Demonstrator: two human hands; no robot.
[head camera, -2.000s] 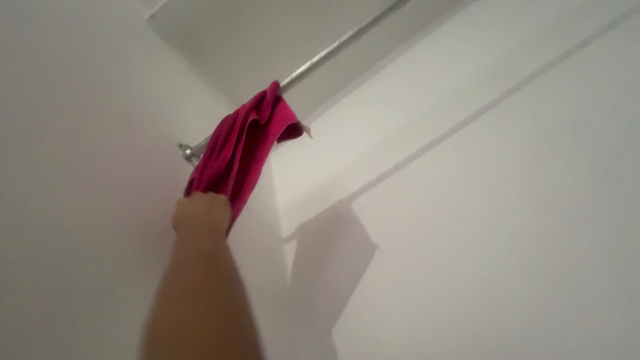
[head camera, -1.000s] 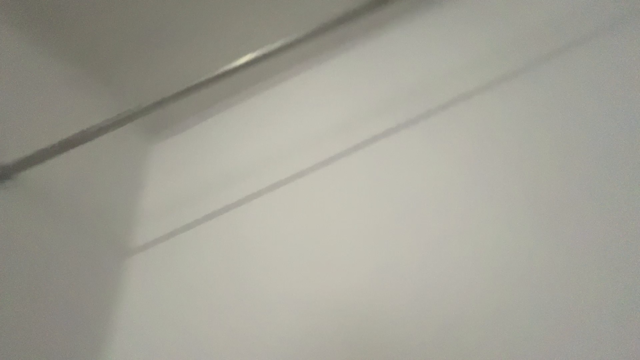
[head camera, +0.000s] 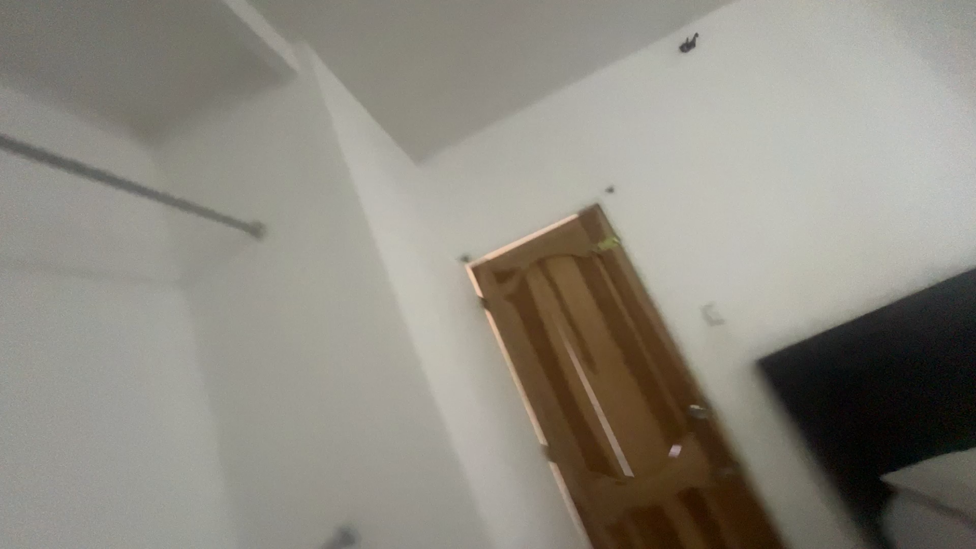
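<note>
Neither of my hands is in view, and the magenta cloth does not show either. A metal rod (head camera: 145, 187) runs across the upper left of the head view and ends at a bracket on the white side wall of a recess. Low in the picture, a second small fitting (head camera: 345, 536) is blurred on the same wall.
A brown wooden door (head camera: 610, 366) with a metal knob (head camera: 697, 412) appears tilted right of centre. A light switch (head camera: 712, 314) is beside it. At the lower right stand a dark headboard (head camera: 877, 381) and a pale pillow or bedding (head camera: 934, 496).
Two seconds ago one hand gripped a magenta cloth on the rod; hand and cloth are now out of sight. The view has swung widely, bringing in the door and headboard.
</note>
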